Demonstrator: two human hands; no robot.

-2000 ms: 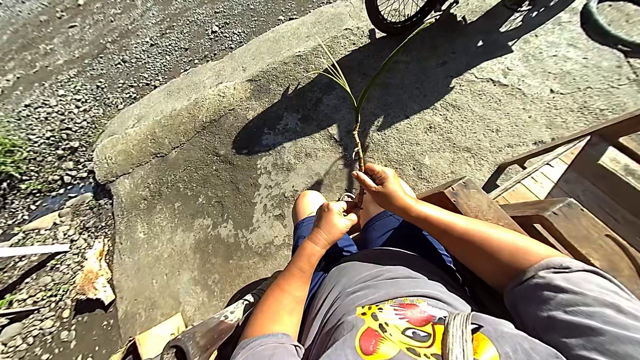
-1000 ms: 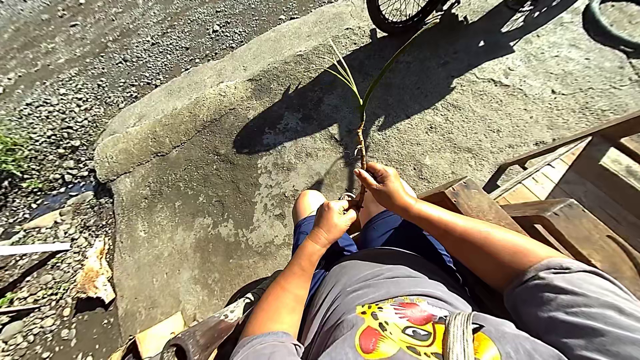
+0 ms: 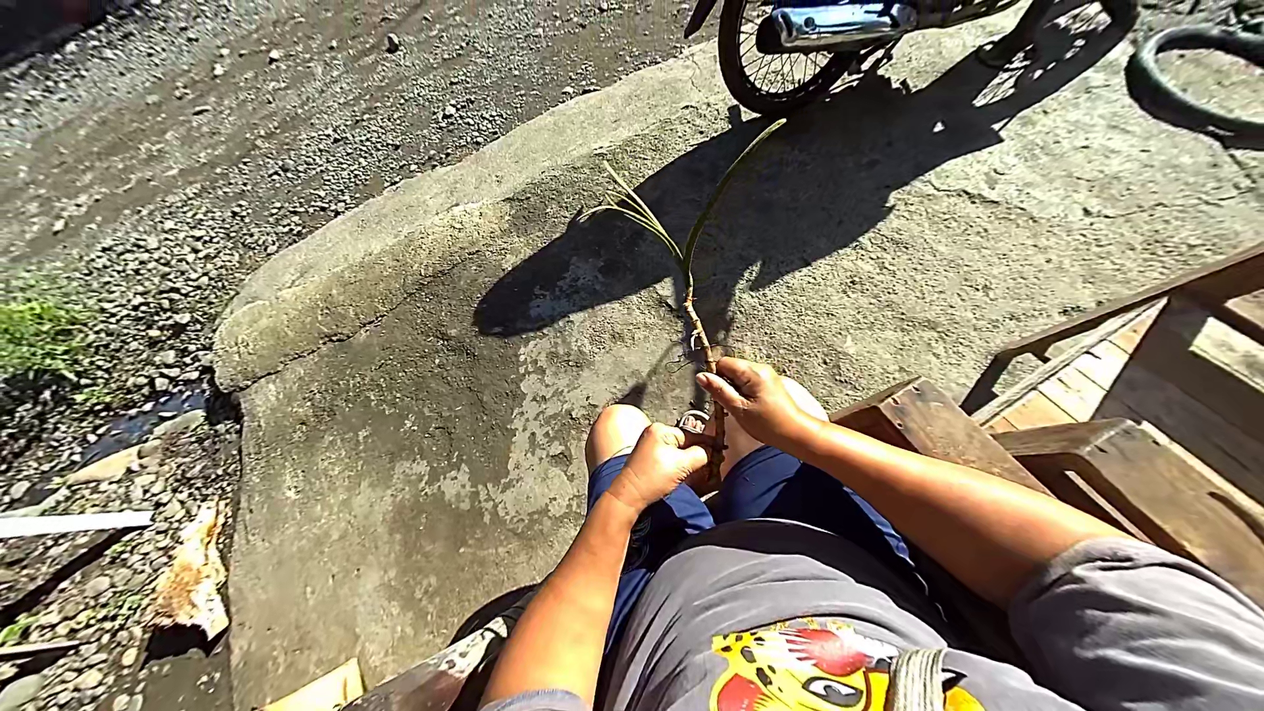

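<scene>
My right hand [image 3: 752,397] is closed around the brown stem of a long plant cutting [image 3: 698,326], with thumb and fingers at its middle. Thin roots hang from the stem, and above them it forks into narrow green leaves, one long and curved. My left hand [image 3: 660,462] is curled in a fist at the lower stem, just above my knees. A dark, thin piece shows between this fist and the stem; whether the fist grips that piece or the stem is not clear. The lower end of the stem points down between my legs.
A motorcycle wheel [image 3: 785,59] and exhaust pipe [image 3: 839,25] are at the top, with a black tire or hose ring [image 3: 1200,38] farther right. Wooden furniture [image 3: 1136,464] stands by my right arm. The concrete slab [image 3: 375,494] ends at gravel with stones and scraps on the left.
The leafy top of the cutting has swung to the left. Both hands remain at the stem in nearly the same places. The view has tipped up slightly.
</scene>
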